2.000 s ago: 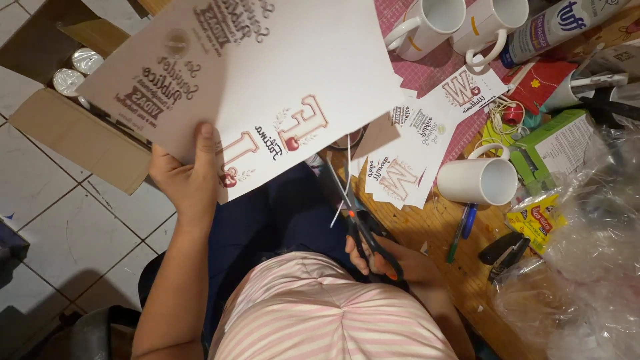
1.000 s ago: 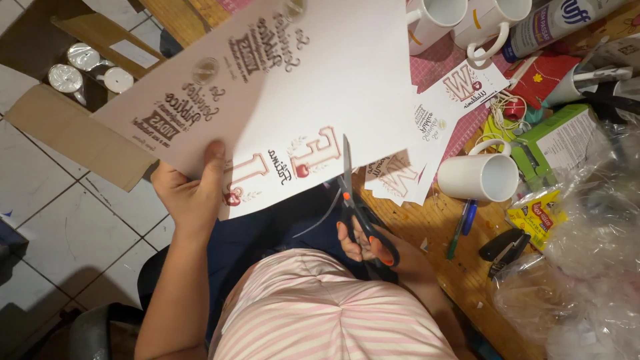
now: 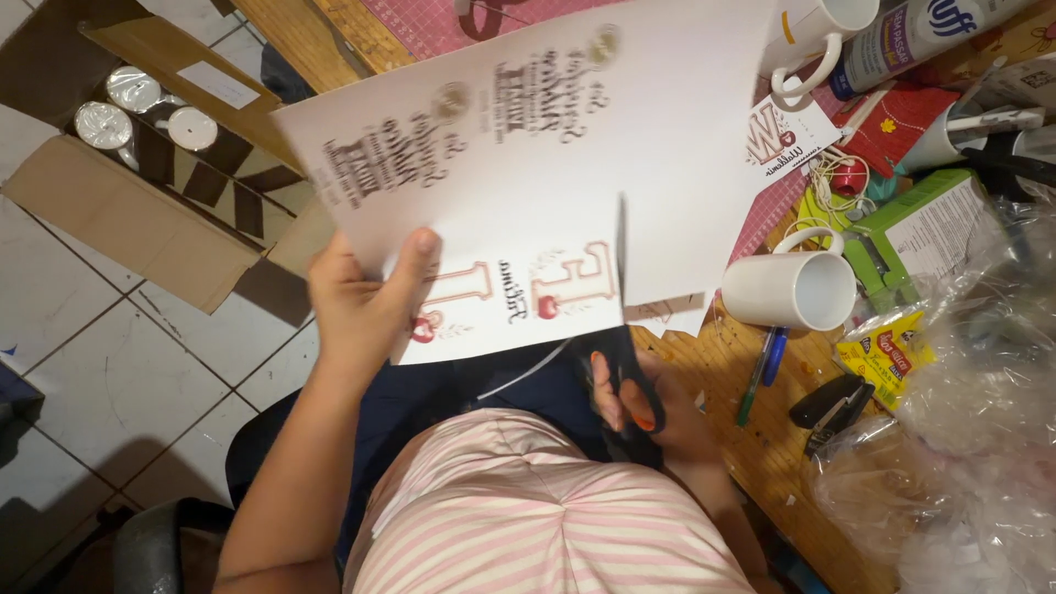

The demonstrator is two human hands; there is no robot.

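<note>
My left hand (image 3: 371, 301) grips the lower left edge of a large white paper sheet (image 3: 693, 140) with mirrored lettering and red-outlined letters, thumb on top. In my right hand (image 3: 652, 400) are black-and-orange scissors (image 3: 631, 363), fingers through the handles. One scissor blade lies over the front of the sheet, just right of a printed letter, pointing away from my body; the other blade is hidden, apparently behind the paper. A thin curved paper strip (image 3: 528, 369) hangs over my lap. Further printed cutouts (image 3: 794, 136) lie partly behind the sheet on a pink cutting mat (image 3: 759, 219).
White mugs (image 3: 763, 289) stand and lie on the wooden table (image 3: 709, 363) at right, near pens (image 3: 763, 363), a stapler (image 3: 829, 412), a green box (image 3: 924, 231) and clear plastic wrap (image 3: 965, 462). An open cardboard box (image 3: 140, 223) holding several mugs is at left, above the tiled floor.
The scissors, below the sheet's edge two seconds ago, now have a blade over the paper beside the printed letter. The sheet has shifted and turned somewhat in my left hand's hold.
</note>
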